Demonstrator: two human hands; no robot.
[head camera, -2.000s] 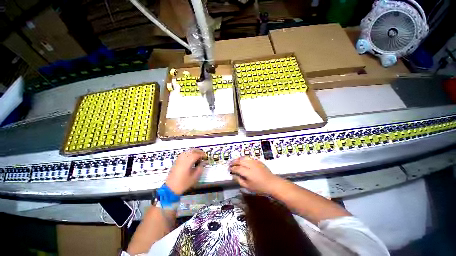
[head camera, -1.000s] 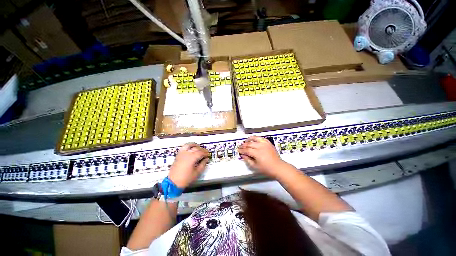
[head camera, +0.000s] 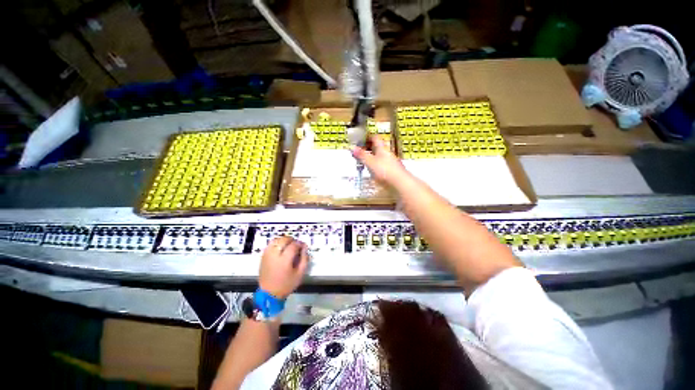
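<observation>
My right hand (head camera: 375, 158) is raised over the middle tray (head camera: 341, 202), at the hanging dispenser (head camera: 357, 131), its fingers around or against the tool's lower part; a full grip is not clear. My left hand (head camera: 283, 266) rests at the near edge of the PCB panels (head camera: 202, 238), its fingers curled; whether it holds anything cannot be told. The panel by my left hand shows white boards without yellow blocks. The panel to its right carries a row of yellow transformers (head camera: 392, 240), partly hidden by my right forearm.
A left tray (head camera: 215, 169) is full of yellow blocks. A right tray (head camera: 449, 129) has yellow rows at its far end and white liner nearer. Cardboard (head camera: 518, 91) and a small white fan (head camera: 637, 76) stand behind. A phone (head camera: 204, 306) with a white cable lies at the near left.
My right hand has left the panel and moved up to the dispenser. My left hand remains at the line's near edge. The view has shifted, and the panels sit further left relative to the trays.
</observation>
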